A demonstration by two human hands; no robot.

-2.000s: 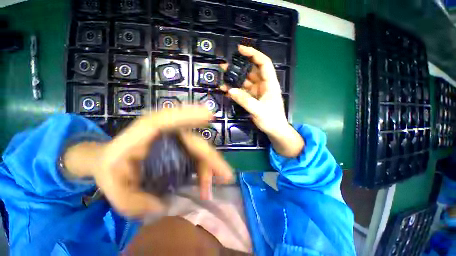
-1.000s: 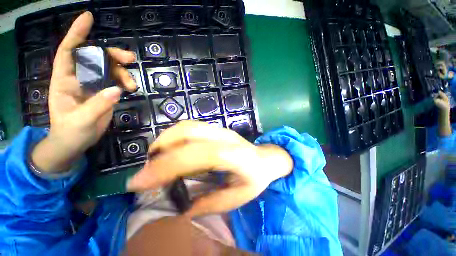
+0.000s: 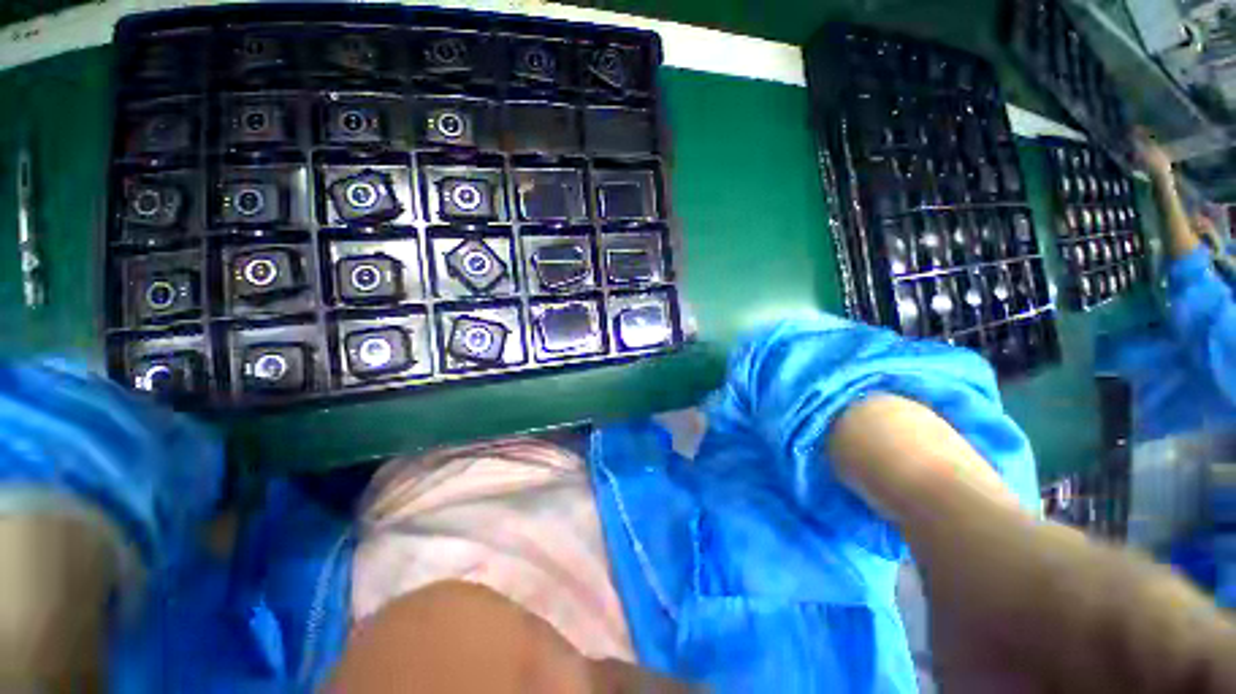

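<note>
A black blister tray (image 3: pixel 407 393) lies in front of me. Strapless watch units (image 3: pixel 363 194) lie in its left and middle pockets, backs up with pale rings showing. In the two right columns, the back row holds units and the pockets below look empty. One unit (image 3: pixel 476 264) sits turned in its pocket. My right forearm reaches to the lower right edge and its hand is out of the picture. My left sleeve and blurred forearm are cut off at the lower left, with that hand out of the picture. What either hand holds cannot be seen.
A thick stack of black trays (image 3: pixel 935 217) stands to the right on the green mat (image 3: pixel 752 203). Another tray (image 3: pixel 1095 203) lies beyond it. A slim silver stick (image 3: pixel 27 224) lies at the far left. Another person's blue sleeve (image 3: pixel 1200 292) and arm show at the right edge.
Both hands, which were over and in front of the tray with watch units, have moved outward and out of the picture. The camera view has shifted, and the whole tray now shows.
</note>
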